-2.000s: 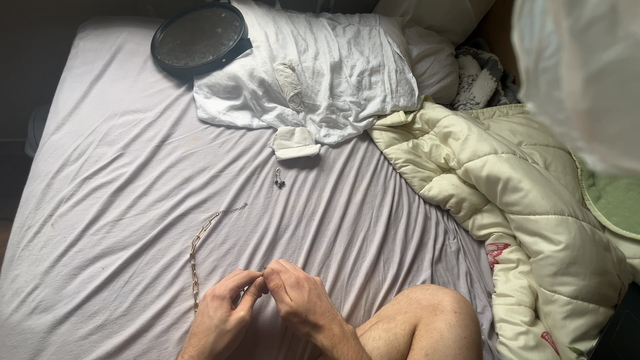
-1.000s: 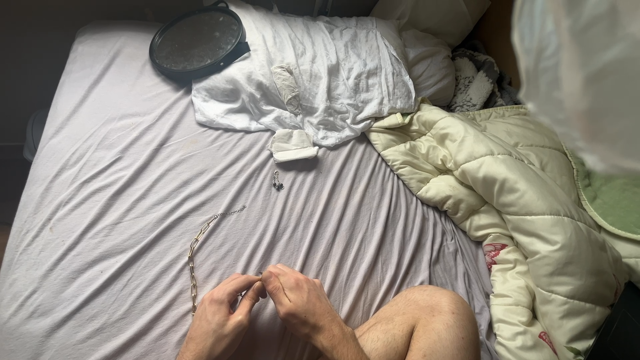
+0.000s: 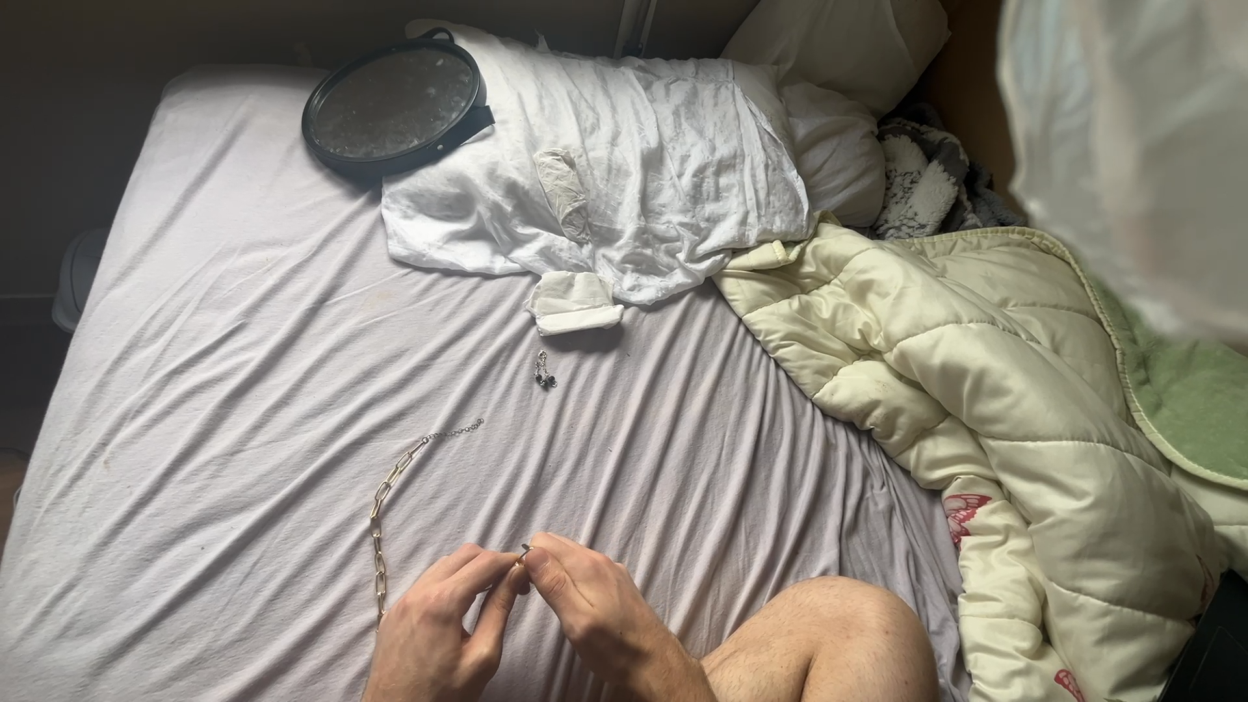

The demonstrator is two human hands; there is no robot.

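Observation:
My left hand (image 3: 444,619) and my right hand (image 3: 600,609) meet at the fingertips, low in the view. Between the pinched fingers shows a small metal piece (image 3: 526,549), too small to identify. A gold-coloured paperclip-link chain (image 3: 377,526) curves over the sheet and runs down behind my left hand, so its lower end is hidden; its upper end is a thin silver-coloured extender chain (image 3: 456,430). Farther up lies a small piece of jewellery with dark beads (image 3: 544,372), just below a small off-white pouch (image 3: 577,304).
A round dark-rimmed mirror (image 3: 395,105) leans on a white pillow (image 3: 663,146), which bears a crumpled beige cloth (image 3: 564,195). A pale yellow quilt (image 3: 994,390) covers the right side of the lilac-grey bedsheet (image 3: 244,390). My bent knee (image 3: 829,634) is beside my right hand. Blurred whitish fabric (image 3: 1131,146) hangs at upper right.
The small metal piece now shows more plainly between my fingertips. Both hands stay in nearly the same place.

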